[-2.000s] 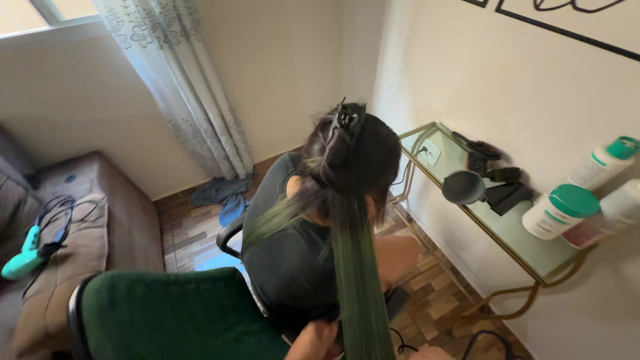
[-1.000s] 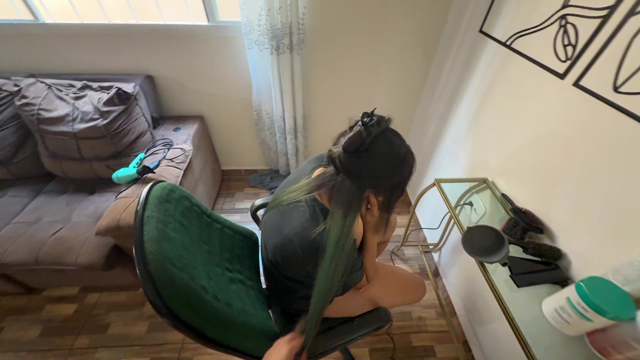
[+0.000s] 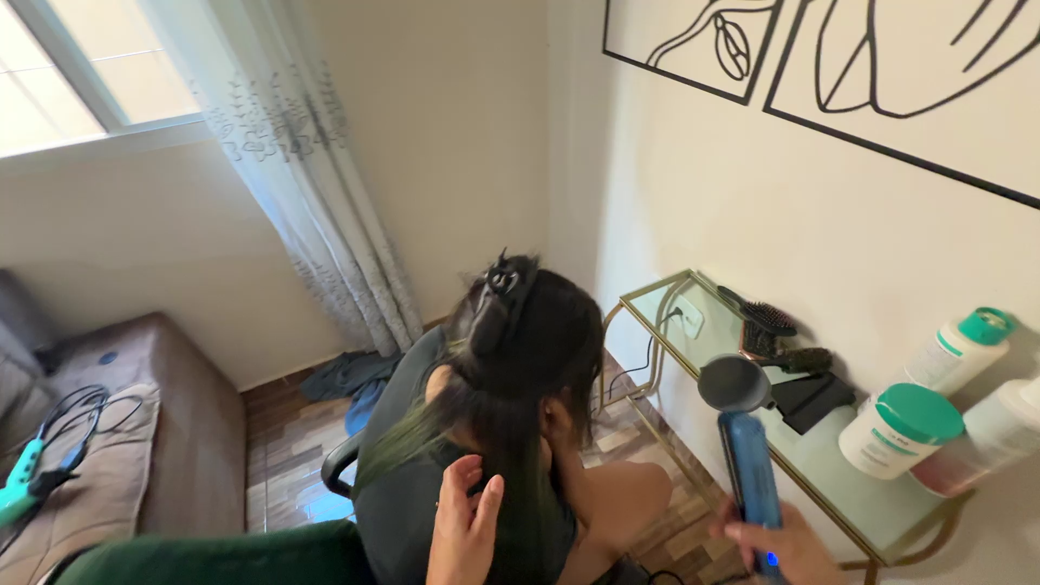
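Observation:
A person sits with head bowed, their dark hair (image 3: 561,341) partly gathered on top by a black claw clip (image 3: 502,280), the lower lengths green and hanging down the back. My left hand (image 3: 465,520) is at the hanging hair behind the neck, fingers apart and slightly curled; no strand is plainly gripped. On the right, my right hand (image 3: 772,540) holds a blue hair straightener (image 3: 751,467) by its lower end, plates pointing up, beside the glass table's edge. The hand is slightly blurred.
A glass table (image 3: 886,520) at right carries a dark bowl (image 3: 734,383), hairbrushes (image 3: 764,317), and white tubs and bottles with green lids (image 3: 918,418). A green chair back (image 3: 219,556) stands in front; a turquoise corded tool (image 3: 23,479) lies on the sofa (image 3: 195,390).
The blue straightener, not visible one second ago, is now raised in my right hand. My left hand has come up close to the neck. The view has swung and moved.

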